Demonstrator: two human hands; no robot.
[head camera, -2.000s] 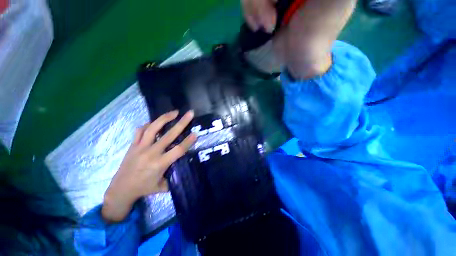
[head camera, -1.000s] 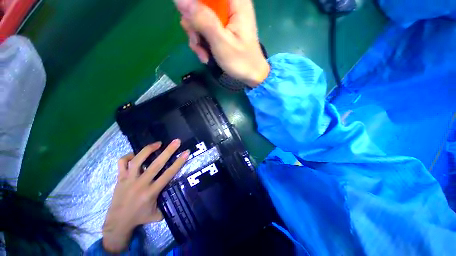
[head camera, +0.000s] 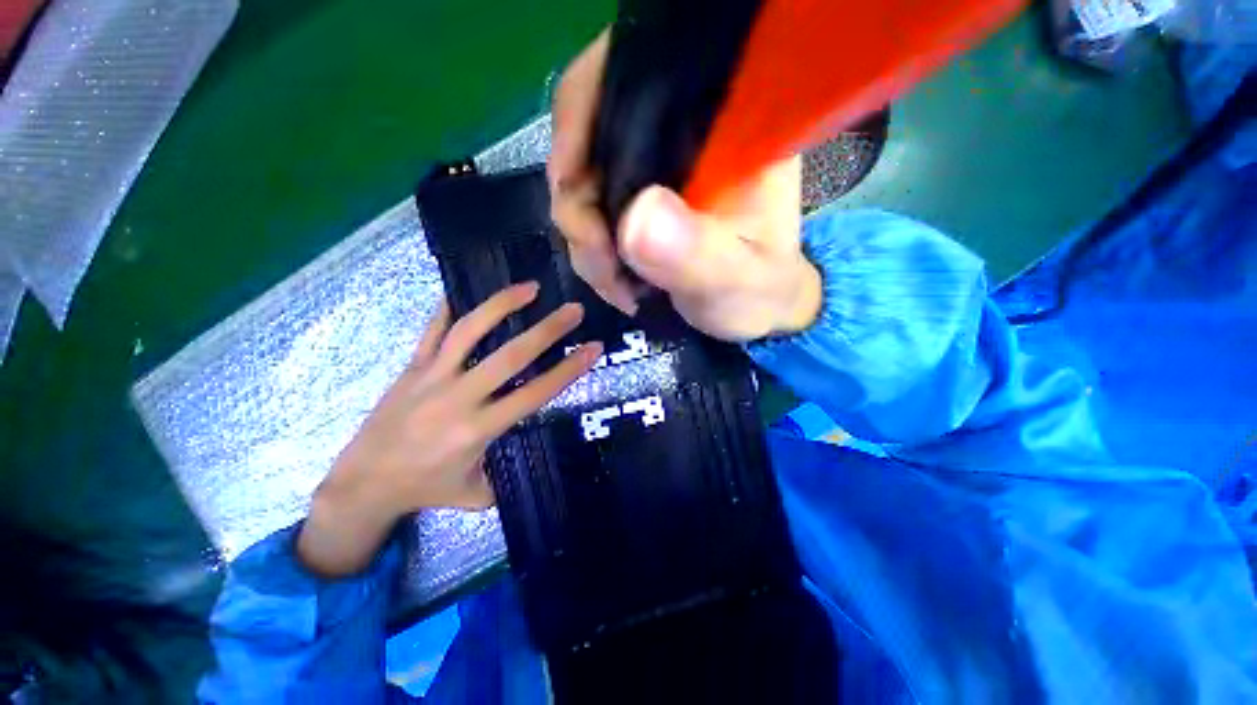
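Observation:
A flat black plastic housing (head camera: 634, 523) lies on a silvery textured mat (head camera: 303, 386). Two pale bracket-shaped details (head camera: 623, 416) show on either side of a silvery band near its middle. My left hand (head camera: 448, 413) lies flat with spread fingers on the housing's left edge. My right hand (head camera: 717, 255) is closed around an orange-and-black electric screwdriver (head camera: 813, 83), which looms large over the housing's upper part. The screwdriver's tip is hidden behind my right hand. A dark dish with a dotted surface (head camera: 844, 159) is partly visible behind my right wrist.
The green bench top (head camera: 372, 83) lies around the mat. A pale sheet (head camera: 97, 124) is at the upper left. A crumpled clear plastic bag with a white label (head camera: 1117, 17) is at the upper right. A dark cord (head camera: 1144, 207) runs along the right. Blue smock cloth fills the lower right.
My right hand has come down over the housing's upper part with the screwdriver, which now looms larger. My left hand stays on the housing. The view has shifted.

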